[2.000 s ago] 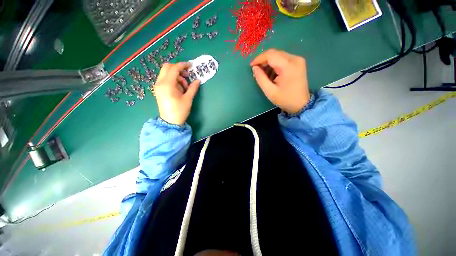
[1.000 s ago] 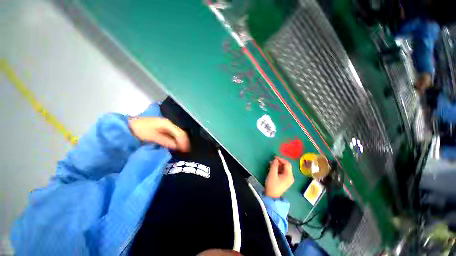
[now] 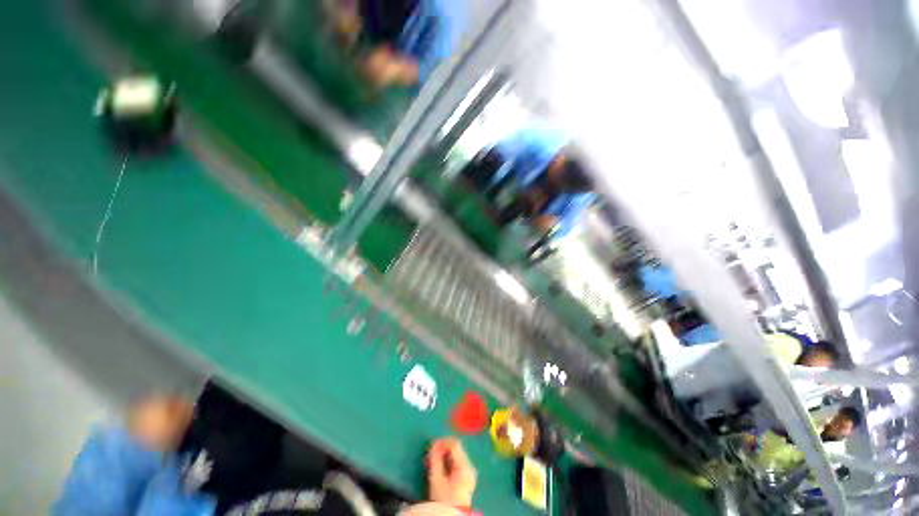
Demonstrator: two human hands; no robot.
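Observation:
The white work pad [image 3: 419, 387] lies on the green mat with a row of small dark parts on it, touched by neither hand. A blurred scatter of small components [image 3: 378, 328] lies beyond it. The red lead wires [image 3: 470, 412] are piled right of the pad. My right hand [image 3: 450, 474] is just below the wires, fingers curled together; whether it holds anything is too small to tell. My left hand [image 3: 159, 418] is a blur at the lower left, off the mat by my body; its fingers cannot be made out.
A yellow-rimmed tub [image 3: 512, 431] and a white tray with a yellow sponge [image 3: 535, 482] stand right of the wires. A dark reel holder [image 3: 137, 109] stands far left. Beyond the mat are a ridged clear tray [image 3: 453, 279], a metal post [image 3: 418, 126] and several people.
The view has swung up and across, bringing the reel holder, post and far people into view. My left hand has left the pad and dropped beside my body. My right hand stays near the wires.

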